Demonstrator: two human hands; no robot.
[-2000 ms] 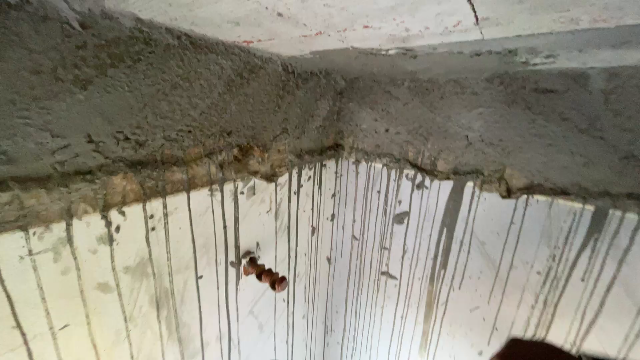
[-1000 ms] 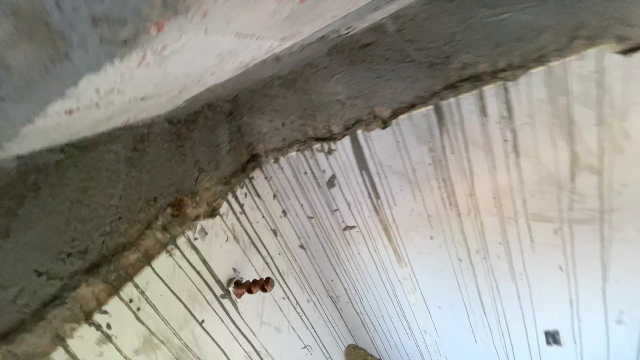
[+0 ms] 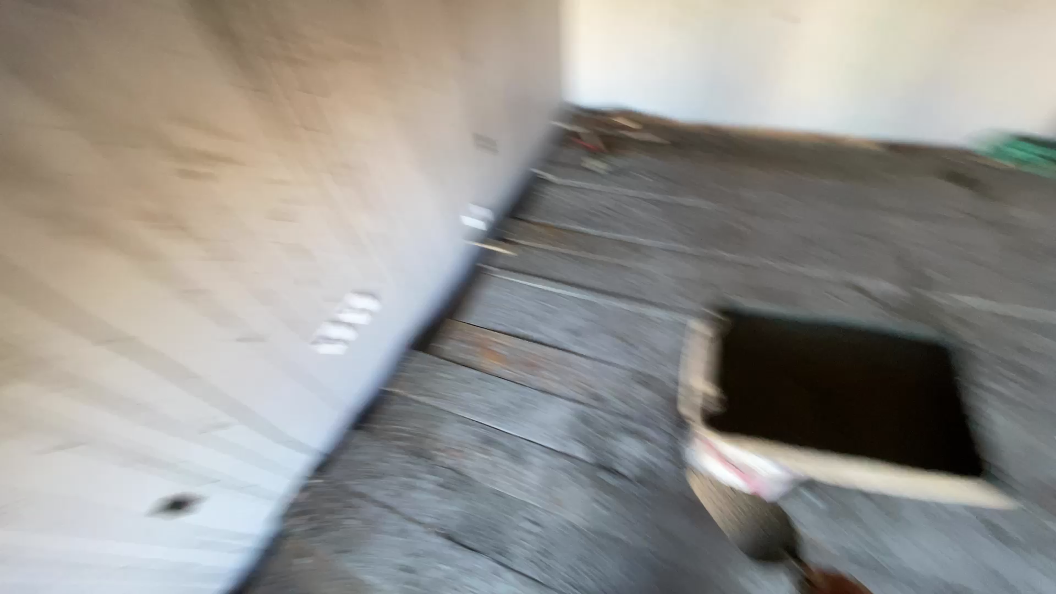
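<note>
Motion blur softens the whole view. At the bottom, right of centre, a grey-brown, rounded tool blade, possibly a trowel (image 3: 747, 516), slants over the floor. Its narrow neck runs down to a reddish-brown shape (image 3: 833, 582) cut off by the lower edge; whether this is a handle or my gloved right hand cannot be told. Just above the blade lies a white and pink piece of sheet or cloth (image 3: 738, 469), at the corner of a dark, square-mouthed box or opening (image 3: 841, 392) with pale edges on two sides. My left hand is out of view.
Grey boards (image 3: 528, 371) form the floor. A pale, streaked wall (image 3: 247, 247) rises on the left, with white box-like fittings (image 3: 346, 323) low on it. Small debris (image 3: 598, 140) lies at the far corner, and green material (image 3: 1019, 153) sits by the back wall (image 3: 784, 66).
The view has swung far down, from the grey-coated band above the streaked walls to the board floor. The reddish-brown pipe-like pieces on the wall have left view.
</note>
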